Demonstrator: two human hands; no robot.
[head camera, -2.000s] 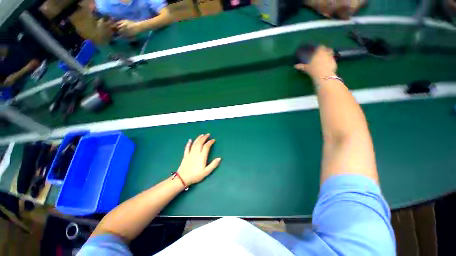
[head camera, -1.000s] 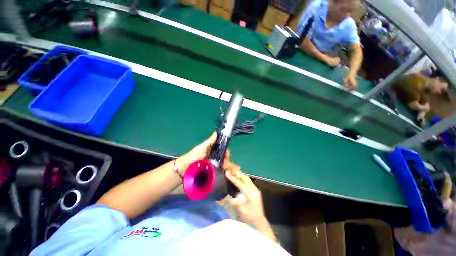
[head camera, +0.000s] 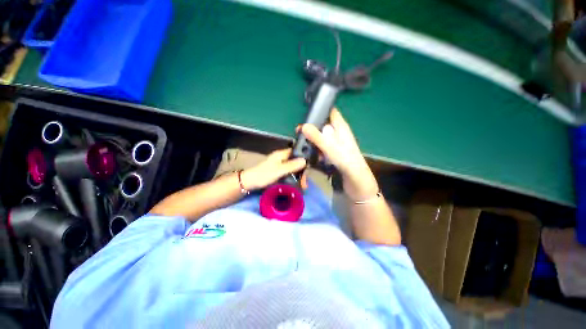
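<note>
A hair dryer (head camera: 322, 106) is held at my chest over the bench's front edge. Its magenta end ring (head camera: 281, 202) faces up toward me and its silver-grey handle points away over the green bench. My left hand (head camera: 277, 168) is closed around the neck joint. My right hand (head camera: 334, 144) is on the handle, thumb and fingers around it. A grey power cord (head camera: 350, 77), bundled, lies on the bench at the handle's far end. The dryer's barrel is mostly hidden by my hands and the ring.
A blue bin (head camera: 106, 48) stands on the bench at left. A black tray (head camera: 157, 128) below it holds dryers and silver-rimmed round pieces. A cardboard box (head camera: 455, 257) with black parts is at lower right. A blue bin edge (head camera: 581, 186) shows at far right.
The view has tipped down toward my chest. My right hand has moved from near the dryer head up onto the handle. My left hand is now at the neck joint.
</note>
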